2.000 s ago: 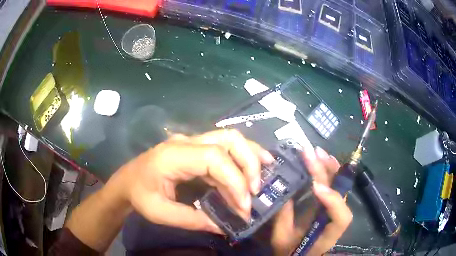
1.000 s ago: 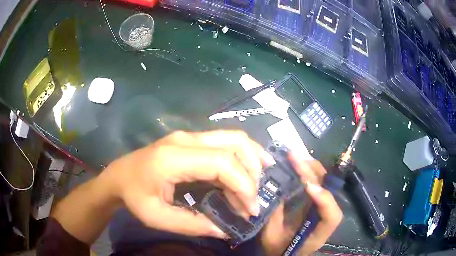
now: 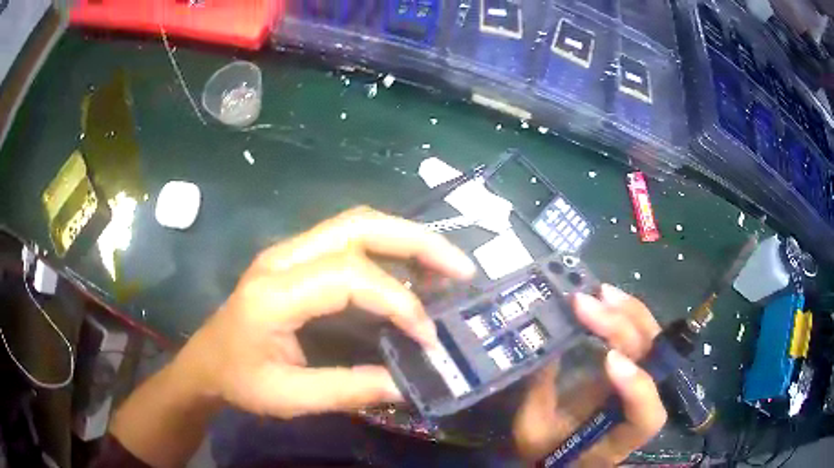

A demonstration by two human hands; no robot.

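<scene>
A dark grey phone back housing (image 3: 514, 315) is held tilted between both hands, its card slots facing up and two camera holes at the upper right end. My left hand (image 3: 270, 343) grips the lower left end; its thumb is at the edge and a fingertip touches inside the battery bay. A pale strip (image 3: 448, 369) shows beside that fingertip. My right hand (image 3: 631, 393) grips the camera-hole end and also holds the soldering iron (image 3: 585, 441) by its handle. The iron's blurred barrel points up right, away from the housing.
A black front bezel with pale keys (image 3: 560, 226) lies behind, by white scraps (image 3: 501, 256). The screwdriver-like black handle (image 3: 688, 398) and blue-yellow holder (image 3: 773, 356) are right. Blister trays (image 3: 585, 110), screw dish (image 3: 233, 96) and red bin (image 3: 219, 20) are at the back.
The housing has turned flatter and its battery bay shows more. My left index finger has lifted off the card slots. The iron's tip has swung to the right.
</scene>
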